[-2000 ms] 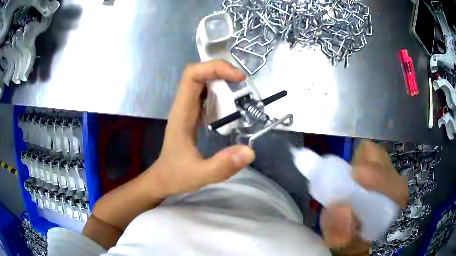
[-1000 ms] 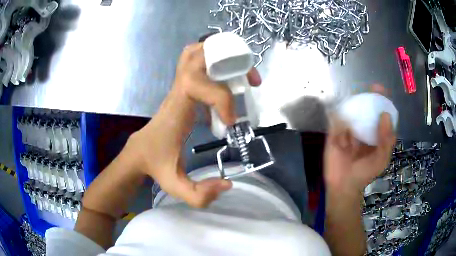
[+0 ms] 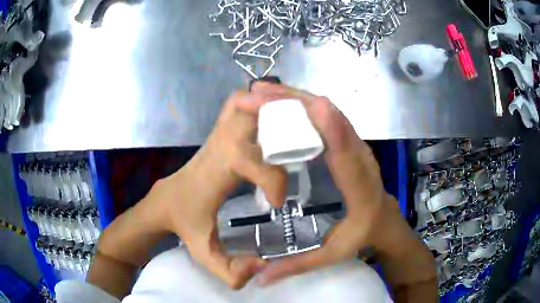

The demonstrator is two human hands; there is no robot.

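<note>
A white lever handle [image 3: 289,133] is held upright over the bench's front edge, its cup end toward the bench. At its lower end are a coil spring [image 3: 288,228], a black cross pin [image 3: 251,220] sticking out both sides, and a silver wire bail [image 3: 299,252]. My left hand [image 3: 204,183] grips the lever from the left, its thumb at the bail's lower left. My right hand [image 3: 355,195] closes round from the right, fingers at the cup end, thumb near the bail's bottom. The squeeze bottle [image 3: 421,62] is on the bench, out of my hands.
A heap of wire bails [image 3: 314,22] lies at the bench's back. A pink-red tool [image 3: 462,52] and a thin pale rod [image 3: 495,86] lie at right. White levers [image 3: 518,68] are at both bench ends. Blue crates [image 3: 102,189] with parts stand below, left and right.
My right hand has let go of the squeeze bottle, now on the bench, and has come to the lever beside my left hand. The lever has moved lower in view.
</note>
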